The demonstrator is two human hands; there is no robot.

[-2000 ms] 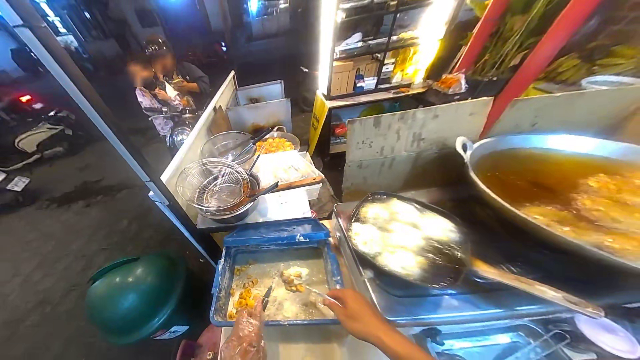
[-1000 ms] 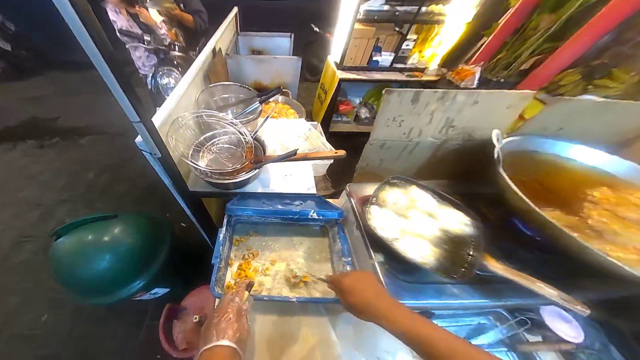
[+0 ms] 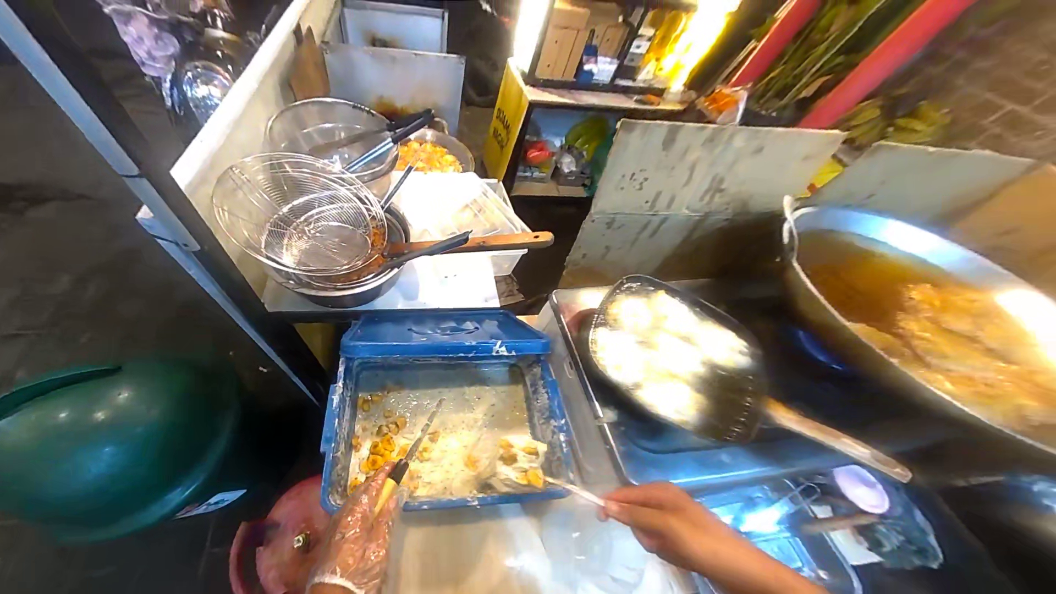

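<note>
My left hand [image 3: 359, 524], in a clear plastic glove, grips a small knife [image 3: 400, 470] by its yellow handle, the blade pointing up over a blue plastic tub [image 3: 561, 404]. My bare right hand [image 3: 652, 516] holds the thin handle of a utensil [image 3: 577, 492]; its head sits in a battered clump [image 3: 518, 464] at the tub's right side. Pale batter and yellow-orange pieces [image 3: 381, 450] lie on the tub's bottom. To the right, a dark frying pan [image 3: 742, 412] holds overexposed pale food [image 3: 672, 355].
A large wok of oil [image 3: 858, 268] with frying food stands at right. Wire strainers [image 3: 301, 214] rest on a bowl at upper left, by a wooden handle [image 3: 511, 241]. A green bin [image 3: 124, 454] and a pinkish-red container [image 3: 289, 536] are low at left. Cardboard [image 3: 701, 181] stands behind the pan.
The battered clump, mid-tub two seconds ago, is now at the tub's right side with the utensil. My right hand is farther right of the tub.
</note>
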